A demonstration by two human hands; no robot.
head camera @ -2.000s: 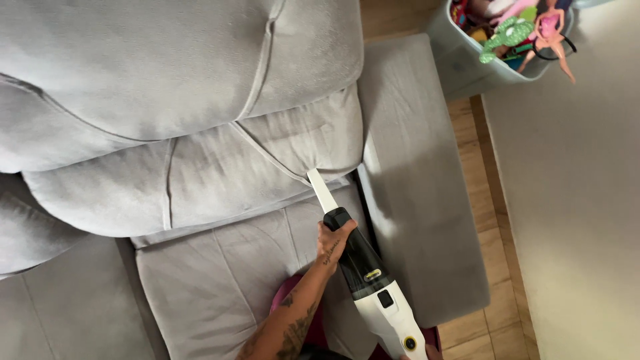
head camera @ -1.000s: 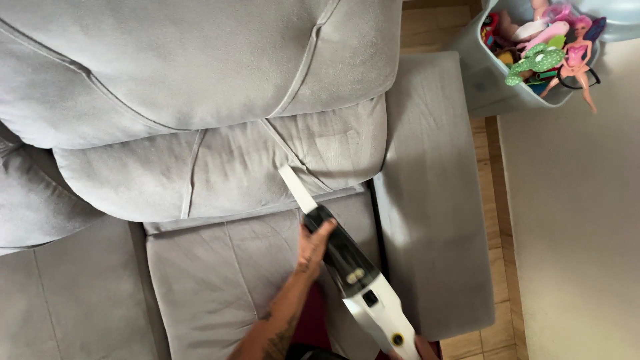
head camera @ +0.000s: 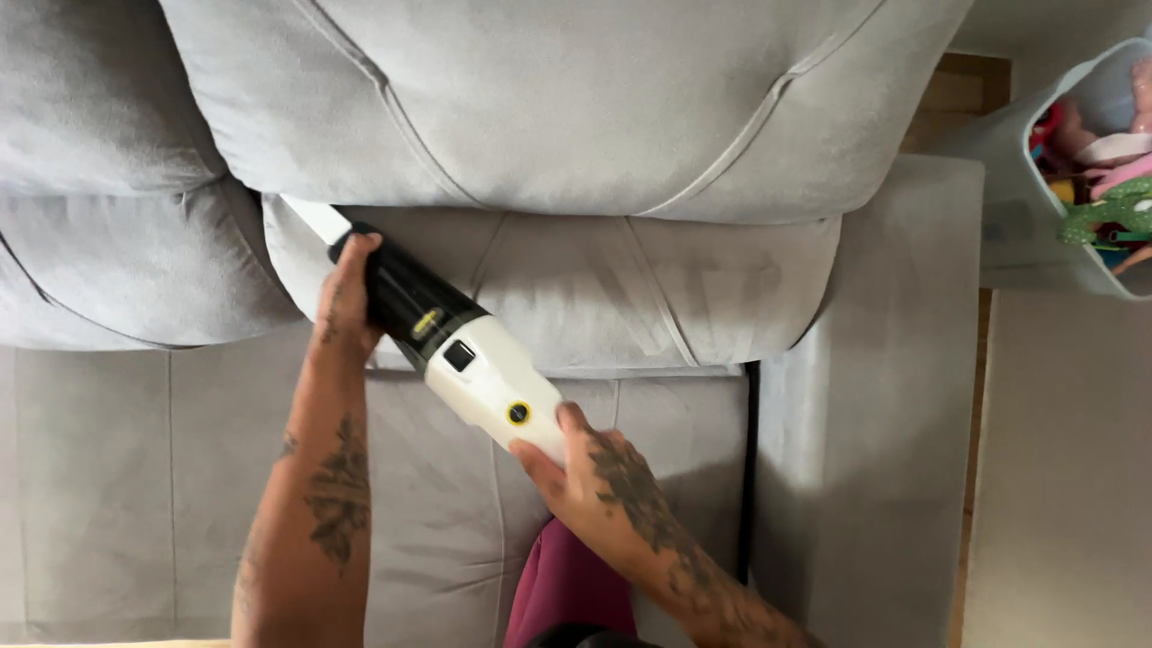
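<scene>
A white and black handheld vacuum cleaner [head camera: 490, 369] lies diagonally across my view, over a grey sofa [head camera: 684, 423]. My left hand [head camera: 353, 288] is closed around its black front part, just behind the nozzle. The rear white handle is gripped by my right hand [head camera: 571, 463], whose lower fingers are hidden beneath it. The white crevice nozzle [head camera: 317, 219] points to the upper left, with its tip at the gap under the upper back cushion [head camera: 576, 99], near the left end of the lower cushion [head camera: 567, 279].
The sofa's armrest [head camera: 873, 405] stands on the right. Beyond it, a translucent plastic bin [head camera: 1008, 207] holds toys, among them a green spotted one [head camera: 1116, 211]. My knee in magenta cloth [head camera: 571, 585] is at the bottom, against the seat.
Both hands and the vacuum cleaner have moved left along the sofa back. The nozzle, earlier on the lower cushion's right part, is now at its upper left end. The view has shifted.
</scene>
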